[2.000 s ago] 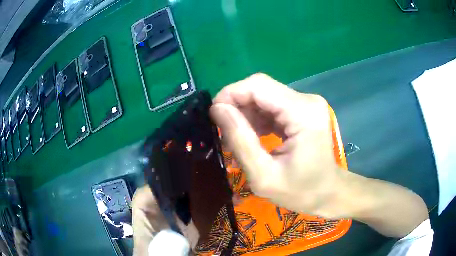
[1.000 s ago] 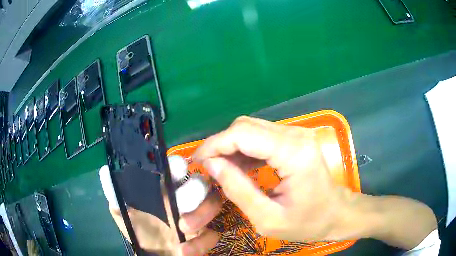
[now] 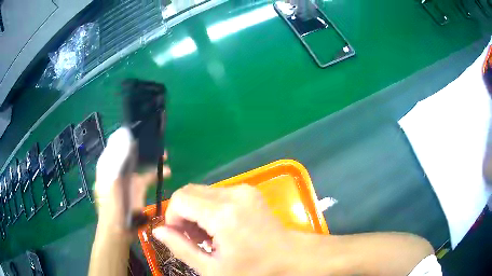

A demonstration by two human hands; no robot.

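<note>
My left hand (image 3: 116, 180), with white finger cots, holds a black phone frame (image 3: 147, 121) upright over the belt, left of the orange tray; both are blurred. My right hand (image 3: 216, 223) is over the orange parts tray (image 3: 299, 180), its thumb and fingers curled close together. I cannot tell whether a part is between its fingertips. A small white thing shows by its curled fingers. Thin dark slivers (image 3: 173, 265) lie in the tray's near left part, partly hidden by the right hand.
Several frames (image 3: 89, 135) stand in a slanted row on the green belt (image 3: 243, 102) at left. Another frame (image 3: 323, 46) lies at the top. A white sheet (image 3: 448, 140) is at right, with part of a person at the edge. Crumpled clear plastic (image 3: 67, 56) lies beyond the belt.
The view has shifted. My left hand has moved the held frame out over the belt, away from my right fingertips. My right hand has moved left across the tray.
</note>
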